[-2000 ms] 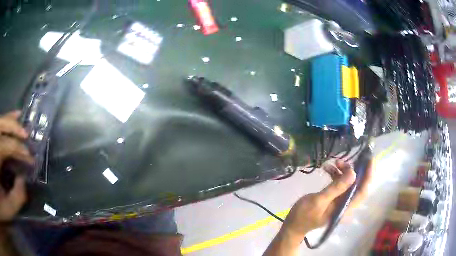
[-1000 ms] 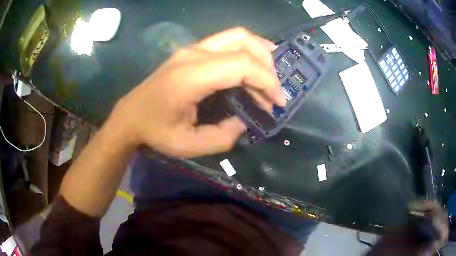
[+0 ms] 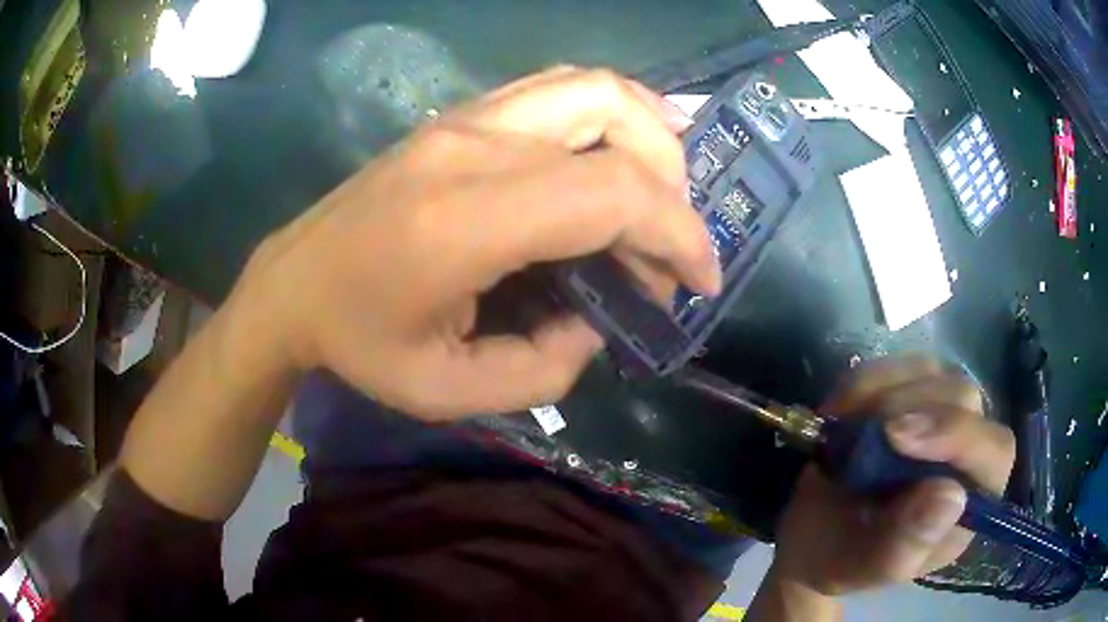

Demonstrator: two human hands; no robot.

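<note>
My left hand (image 3: 486,231) holds a dark grey-blue phone back housing (image 3: 778,188) tilted above the mat. Its open battery bay with metal card slots faces up, and the camera holes are at the upper right end. My fingers cover its left side and part of the bay. My right hand (image 3: 905,474) grips the dark blue handle of a soldering iron (image 3: 796,422). The iron's metal barrel points up and left to the housing's lower end. Its tip lies at or just beside that end; I cannot tell if it touches.
White paper pieces (image 3: 895,243), a perforated white strip (image 3: 838,109) and a black front housing with pale keys (image 3: 972,170) lie beyond the phone. A red-and-white packet (image 3: 1066,176) and a thick black tool (image 3: 1030,413) lie at right. A white rounded object (image 3: 229,37) is at upper left.
My right hand has come in from the right with the soldering iron, its tip now by the housing's lower end. My left hand still holds the housing, which has shifted slightly.
</note>
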